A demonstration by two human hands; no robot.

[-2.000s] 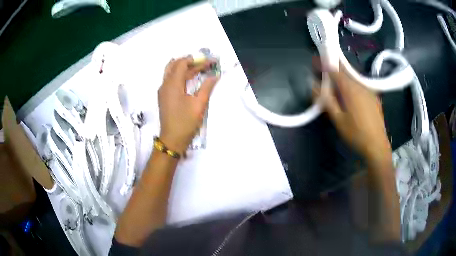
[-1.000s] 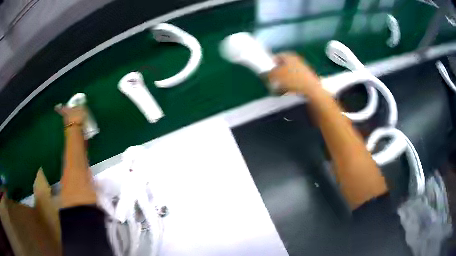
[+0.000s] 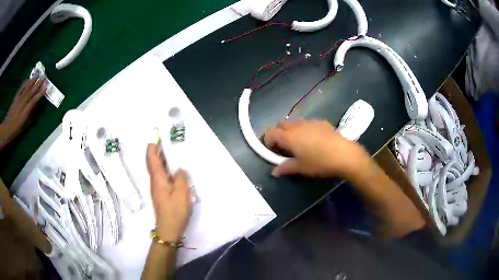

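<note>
My left hand (image 3: 170, 199), with a bracelet, is over the white paper (image 3: 224, 202). Its index finger points away from me, and a small pale thing shows at the fingertip; whether it is pinched is unclear. A half shell with a green board (image 3: 178, 133) lies right of the fingers, its lower part partly hidden by my hand. Another half shell with a green board (image 3: 112, 145) lies left of them. My right hand (image 3: 317, 147), slightly blurred, is closed around a white curved arm (image 3: 249, 123) on the dark bench. Thin red and black wires (image 3: 268, 66) trail near its far end.
More curved arms (image 3: 391, 57) lie on the bench. A carton of white arms (image 3: 437, 158) is at right. White shells (image 3: 90, 202) are piled on the paper's left. Another person's hand (image 3: 24, 104) touches a white piece on the green conveyor (image 3: 128, 33).
Both my hands have come back from the conveyor, the left to the paper and the right to a curved arm. The view has shifted. Another person's hand has appeared at left.
</note>
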